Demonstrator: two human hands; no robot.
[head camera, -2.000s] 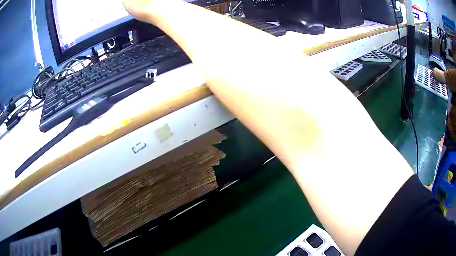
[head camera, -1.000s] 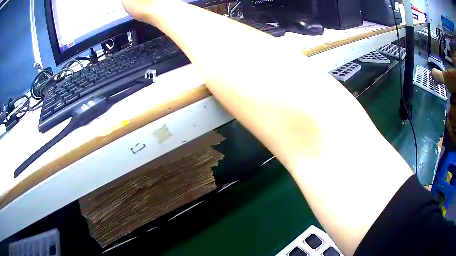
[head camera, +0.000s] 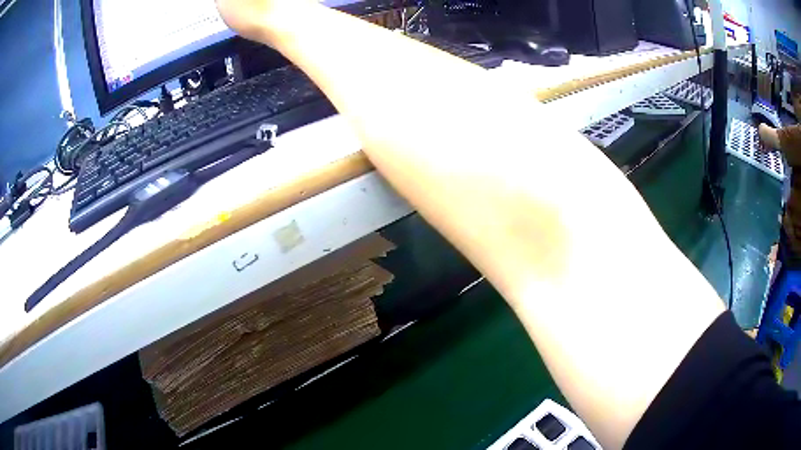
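My right arm reaches from the lower right across the view to the monitor (head camera: 158, 39). My right hand (head camera: 250, 16) is at the screen, overexposed and cut off by the top edge. Its fingers are not visible. My left hand is not in view. Below the monitor lies a long black keyboard (head camera: 176, 132), partly hidden by my forearm. A black watch with its strap spread out (head camera: 161, 188) lies in front of the keyboard on the white shelf.
A brown cardboard stack (head camera: 268, 343) sits under the shelf. A white tray with dark units (head camera: 549, 408) shows at the bottom edge. A black mouse (head camera: 549, 55) is beside the computer case (head camera: 606, 25). A person's hand (head camera: 769, 136) is over a tray at far right, above a blue stool (head camera: 780, 303).
The view shifts very slightly. My right arm stays in almost the same place at the monitor.
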